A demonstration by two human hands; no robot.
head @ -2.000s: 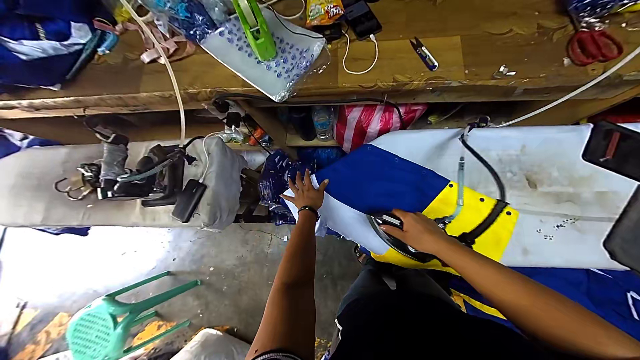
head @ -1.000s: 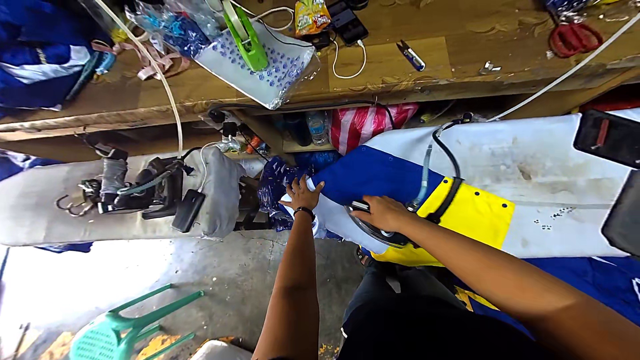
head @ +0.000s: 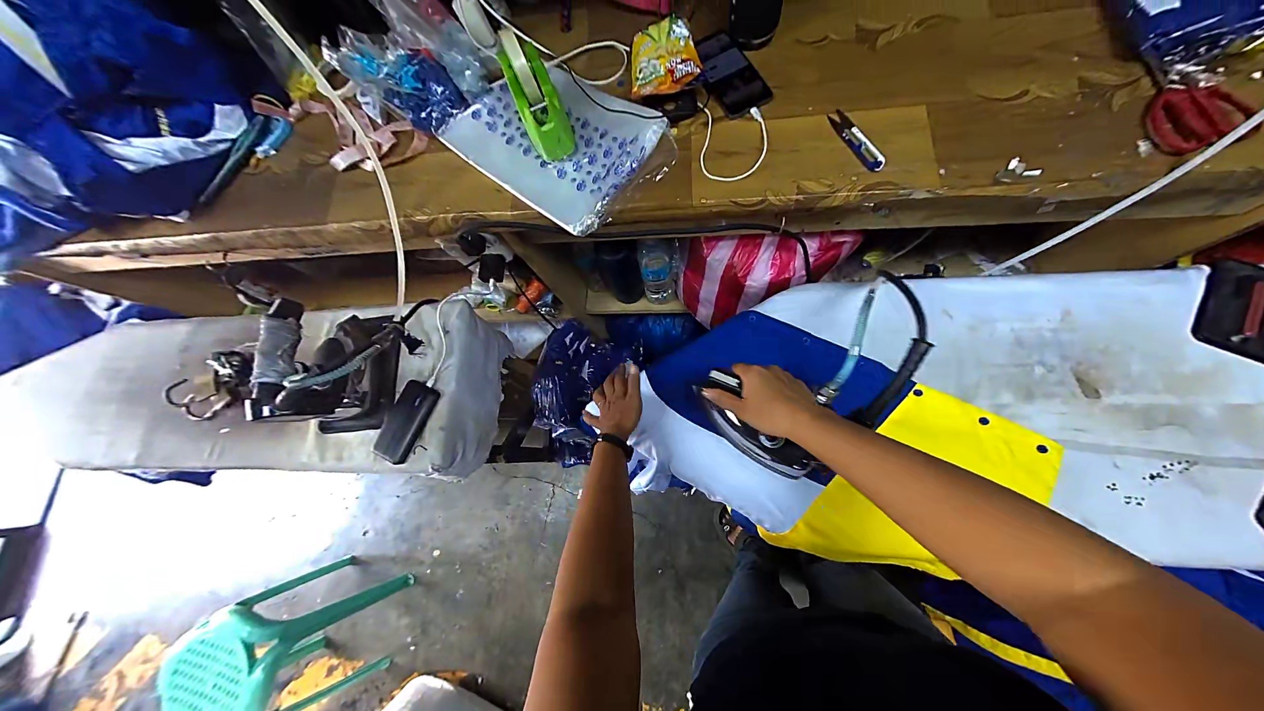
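Note:
My right hand [head: 770, 398] grips the handle of a steam iron [head: 755, 444], whose soleplate rests on a blue, white and yellow cloth garment [head: 978, 439]. A hose and a dark cord rise from the back of the iron. The garment lies over a white padded ironing board [head: 1116, 346], and part of it hangs off the front edge. My left hand [head: 619, 400], with a dark band at the wrist, lies on the white end of the cloth at the board's narrow tip, fingers spread. Beside it is dark blue patterned fabric [head: 568, 380].
A second padded board [head: 148, 395] at left holds another iron [head: 346, 365] and a power bank [head: 407, 422]. On the wooden table [head: 810, 188] lie a green tape dispenser [head: 538, 109], phone [head: 733, 74], thread snips [head: 856, 140] and red-handled scissors [head: 1190, 117]. A green plastic chair [head: 222, 657] lies tipped on the floor.
My right hand and the iron have moved left along the garment since the earliest frame. My left hand stays near the cloth's left end.

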